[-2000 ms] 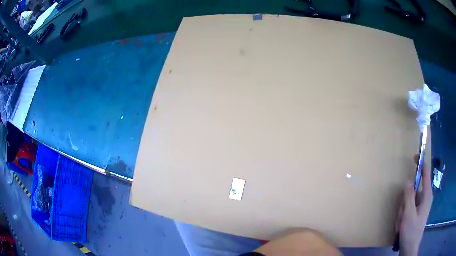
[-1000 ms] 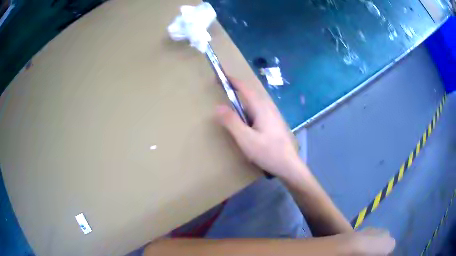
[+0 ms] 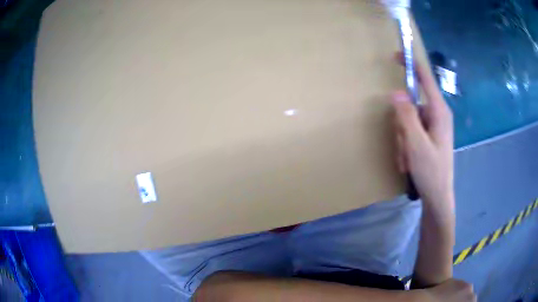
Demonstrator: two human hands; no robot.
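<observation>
The padded hammer (image 3: 407, 44) lies near the right edge of the tan cardboard sheet (image 3: 194, 94). Its white wrapped head is cut off by the top edge of the picture. My right hand (image 3: 426, 130) is closed around the black grip, whose lower end shows below the palm. My left forearm crosses the bottom of the picture. My left hand (image 3: 451, 291) is at my right elbow, blurred and partly cut off, so its fingers are unclear. A small white label (image 3: 146, 187) and a tiny white speck (image 3: 290, 112) lie on the cardboard.
The teal bench (image 3: 495, 112) shows at both sides of the cardboard. A white label beside a dark item (image 3: 448, 81) lies on its right part. A blue bin (image 3: 41, 265) is at the lower left. Yellow-black floor tape (image 3: 495, 233) runs at the lower right.
The view has swung right, then partly back left. My right hand keeps its hold on the hammer. My left hand, out of view two seconds ago, now shows by my right elbow.
</observation>
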